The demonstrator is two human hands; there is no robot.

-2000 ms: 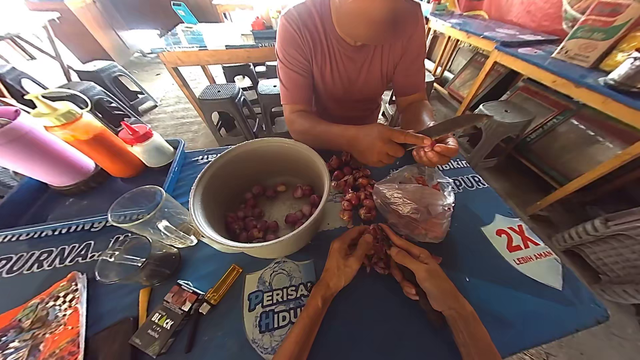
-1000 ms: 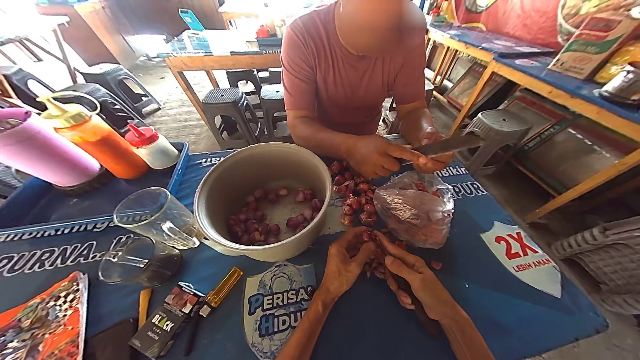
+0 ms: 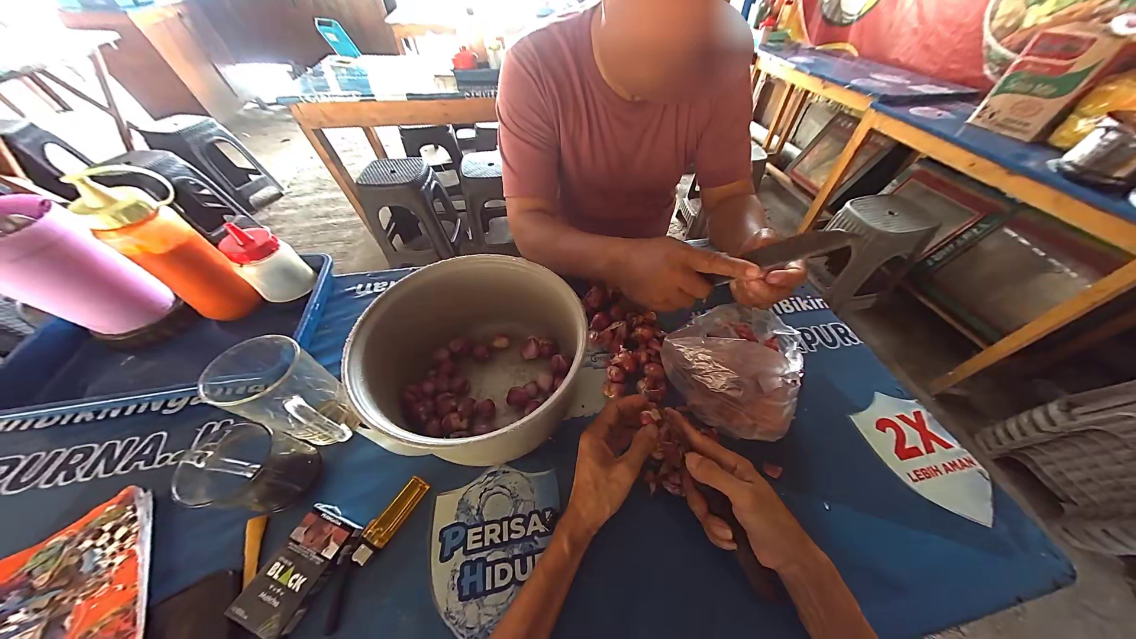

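My left hand [image 3: 612, 457] holds a small shallot [image 3: 650, 417] between thumb and fingertips. My right hand [image 3: 723, 484] is closed round the dark handle of a knife [image 3: 741, 541]; its blade is mostly hidden by the fingers and skins. Under both hands lies a heap of shallot skins [image 3: 667, 466]. Just beyond it, unpeeled shallots [image 3: 635, 351] are piled beside a clear plastic bag [image 3: 737, 373] with reddish contents. To the left, a large metal pot [image 3: 466, 355] holds peeled shallots [image 3: 448, 395] on its bottom.
Across the table a person [image 3: 621, 151] holds a large knife [image 3: 799, 248] and a small item. Two glass mugs [image 3: 266, 382] lie near a blue tray [image 3: 319, 284] of sauce bottles [image 3: 177, 253]. A yellow lighter [image 3: 390, 519] and a cigarette pack [image 3: 293, 568] are at the near left.
My hands stay over the skins, and their fingers have shifted slightly around the shallot. The person across has moved the large knife a little.
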